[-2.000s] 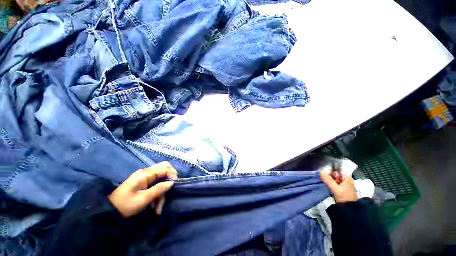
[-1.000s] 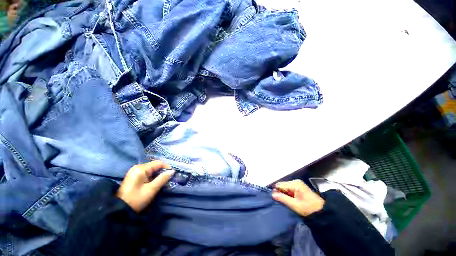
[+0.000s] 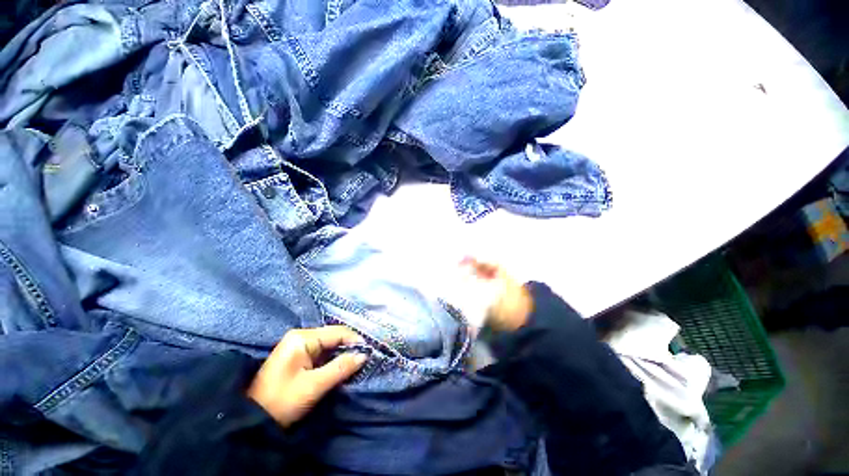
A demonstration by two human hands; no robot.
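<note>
A blue denim garment [image 3: 410, 418] hangs over the near table edge towards me. My left hand [image 3: 312, 372] pinches its stitched edge between thumb and fingers. My right hand [image 3: 498, 296] is raised over the white table, just right of a light blue denim piece [image 3: 386, 288]. It is blurred and overexposed, with a small reddish spot at the fingers; whether it holds something cannot be told. The garment's edge runs from my left hand to below my right wrist.
A heap of denim garments [image 3: 344, 79] covers the left and back of the white table [image 3: 689, 121]. A short denim end [image 3: 549, 181] lies on the table. A green crate [image 3: 731, 325] and crumpled white cloth [image 3: 666, 363] are below at the right.
My right hand has let go of the garment's edge and moved up and left over the table. My left hand still pinches the edge, slightly farther right and lower. The stretched edge has slackened.
</note>
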